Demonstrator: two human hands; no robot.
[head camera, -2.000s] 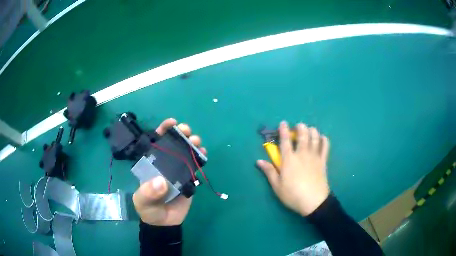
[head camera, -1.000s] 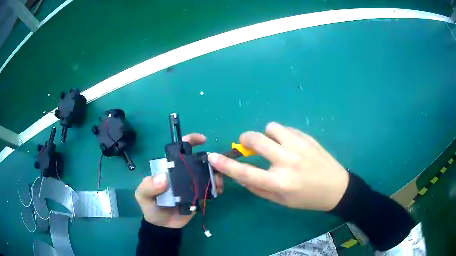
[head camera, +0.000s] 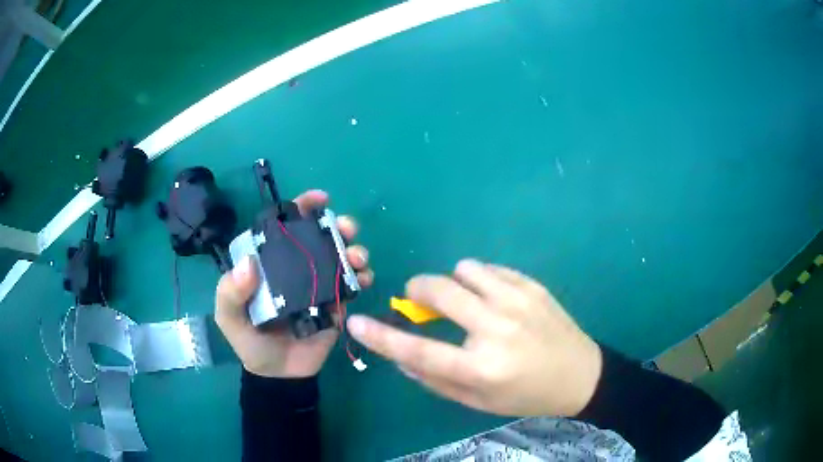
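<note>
My left hand (head camera: 280, 338) holds a black housing unit (head camera: 302, 262) with the grey band (head camera: 262, 287) round its sides. Its black shaft (head camera: 266, 183) points up and away. Thin red lead wires run across it, one ending in a small white connector (head camera: 359, 364) that hangs below. My right hand (head camera: 492, 347) is just right of the housing and holds the yellow-handled cutters (head camera: 415, 310). Most of the cutters is hidden by the fingers. The index fingertip is near the lower right edge of the housing; I cannot tell if it touches.
Several black housings lie at left, the closest one (head camera: 196, 212) beside my left hand. Loose grey bands (head camera: 167, 345) are piled at lower left. A white rail (head camera: 262, 81) curves across the green bench. Cardboard (head camera: 708, 343) and hazard tape (head camera: 794, 284) are at the right edge.
The right hand has picked up the cutters from the bench and moved left to the housing, then down along its right side. The left hand has turned the housing so its shaft points away.
</note>
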